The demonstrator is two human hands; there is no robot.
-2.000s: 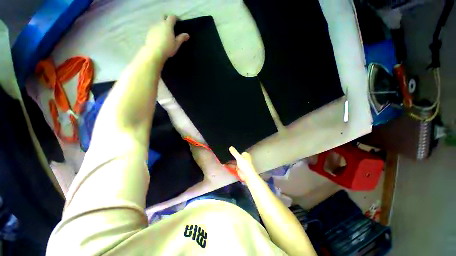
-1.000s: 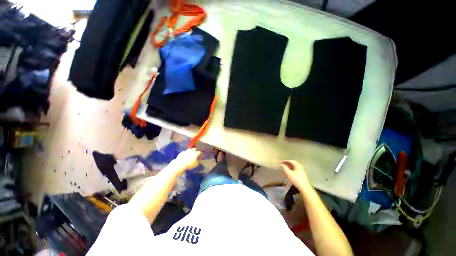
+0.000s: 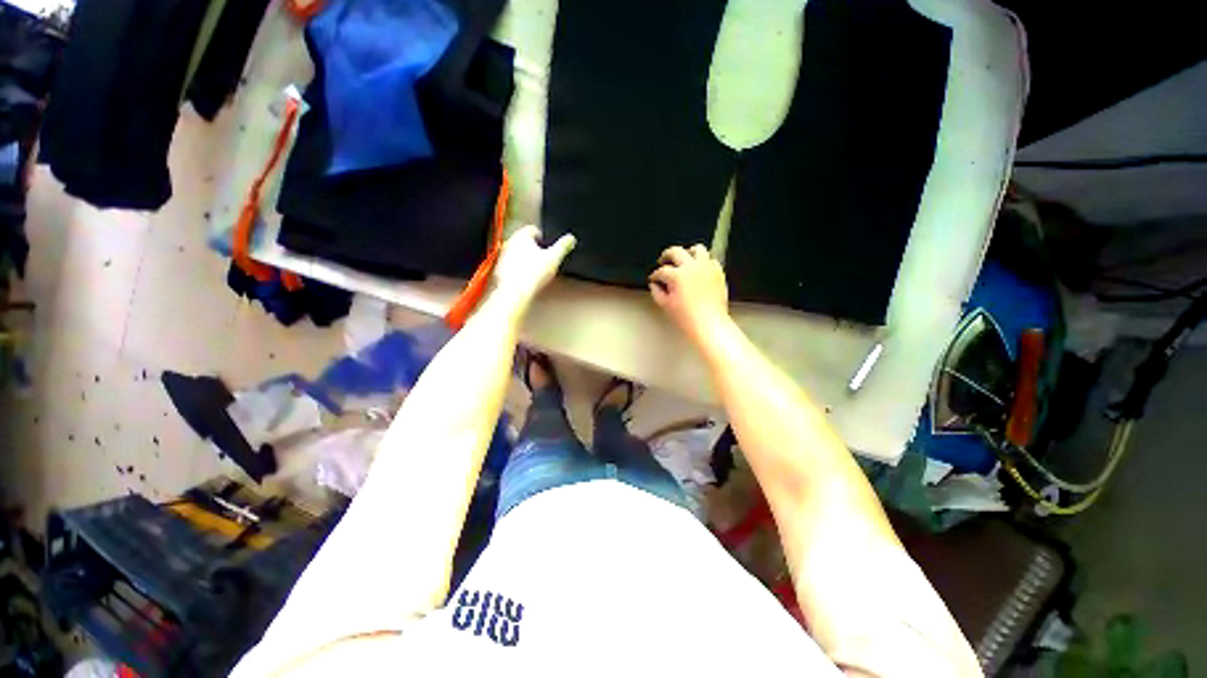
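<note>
Two black cut panels lie flat side by side on the pale table (image 3: pixel 847 431), the left panel (image 3: pixel 629 133) and the right panel (image 3: pixel 847 172), with a curved gap between them. My left hand (image 3: pixel 531 261) is at the left panel's lower left corner, thumb out towards the cloth. My right hand (image 3: pixel 690 281) has its fingers bent together on the left panel's lower edge; whether it pinches cloth is unclear. A stack of black panels (image 3: pixel 397 219) lies to the left, with a blue scrap (image 3: pixel 377 80) on top and an orange strip (image 3: pixel 487 258) along its right edge.
A white-handled tool (image 3: pixel 866 367) lies near the table's right front corner. A steam iron (image 3: pixel 973 371) stands beyond the right edge. A dark slatted crate (image 3: pixel 146 570), plastic bags and offcuts (image 3: pixel 351 457) are on the floor at lower left. A black-covered padded arm (image 3: pixel 126 106) is at upper left.
My left hand has left the orange strip and moved to the left panel's corner. My right hand has moved from the table's front edge onto the panel's lower edge. The camera view has shifted.
</note>
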